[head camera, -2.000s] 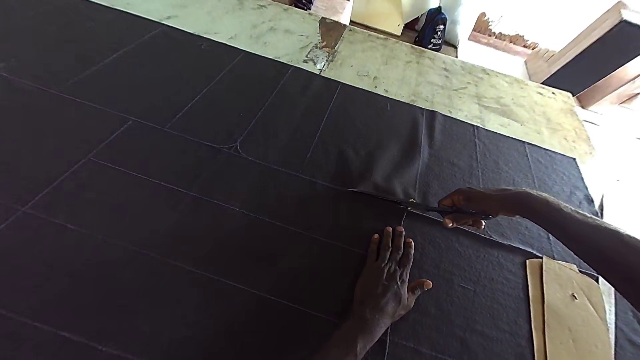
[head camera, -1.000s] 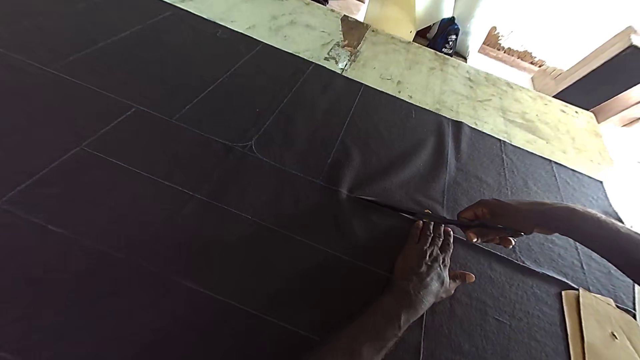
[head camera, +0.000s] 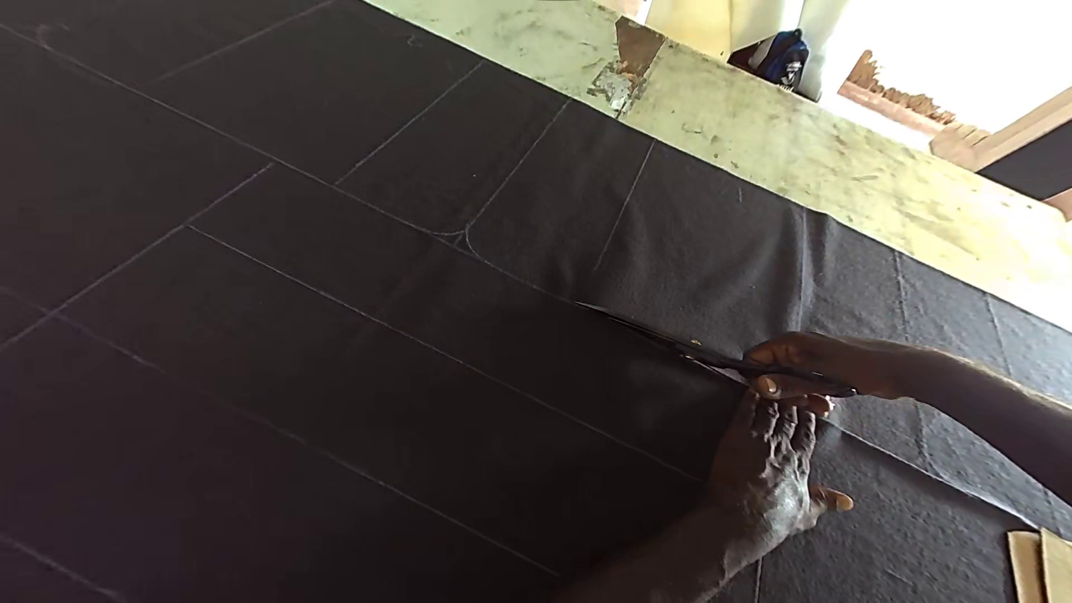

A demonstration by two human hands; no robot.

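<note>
A broad dark cloth [head camera: 419, 368] marked with pale chalk lines lies over the table. My right hand [head camera: 796, 364] grips a pair of black-handled fabric shears [head camera: 670, 342], whose blades point left along a chalk line and lie in the cloth. Behind the shears a cut runs to the lower right, its edges slightly parted. My left hand [head camera: 775, 477] presses flat on the cloth just below the right hand, thumb spread out to the right, fingertips partly hidden by the right hand and the handles. Folds rise in the cloth above the blades.
Beyond the cloth runs the worn, pale green tabletop [head camera: 754, 151], with a broken brown patch [head camera: 638, 50]. Tan card or paper pieces [head camera: 1038, 561] lie at the lower right. A dark blue item [head camera: 779, 59] stands past the far edge, and a wooden-framed object [head camera: 1030, 151] is at the upper right.
The shears in my right hand have moved left along the chalk line, and the cut is longer. Both hands are now closer together. The view has shifted.
</note>
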